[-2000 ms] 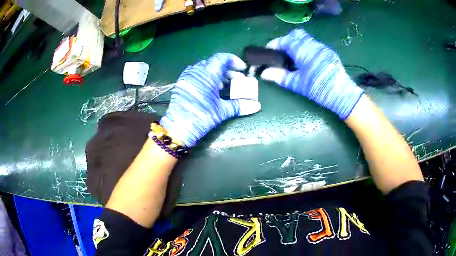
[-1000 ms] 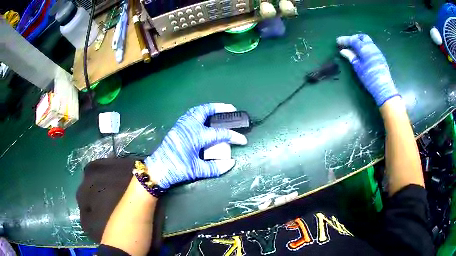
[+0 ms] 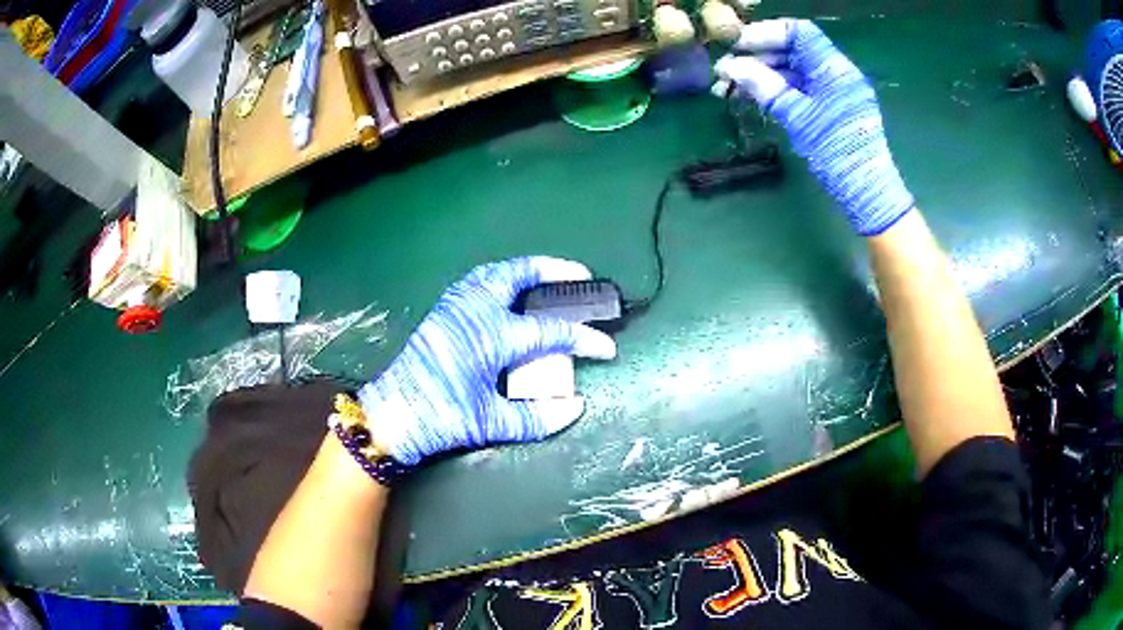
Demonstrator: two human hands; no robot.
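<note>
The black power adapter [image 3: 575,299] lies on the green bench, with my gloved left hand [image 3: 474,357] around its left end. The same hand's fingers also hold a white block [image 3: 542,377] just below it. A thin black cord runs from the adapter up to a bundled cord [image 3: 732,171] on the bench. My gloved right hand [image 3: 819,117] is raised near the dark-blue block [image 3: 682,71] by the instrument's knobs. Its fingertips are pinched on something small and dark, probably the cord's plug; too small to tell.
The grey test instrument [image 3: 493,37] stands on a wooden shelf [image 3: 425,103] with pens. A white plug [image 3: 272,297], clear plastic [image 3: 234,369] and dark cloth [image 3: 283,480] lie left. A red-capped carton [image 3: 145,265] stands far left; a blue fan [image 3: 1105,92] is far right.
My right hand has moved left and up toward the instrument's knobs. The bundled cord has shifted left and its cord now bends. My left hand has stayed on the adapter and white block.
</note>
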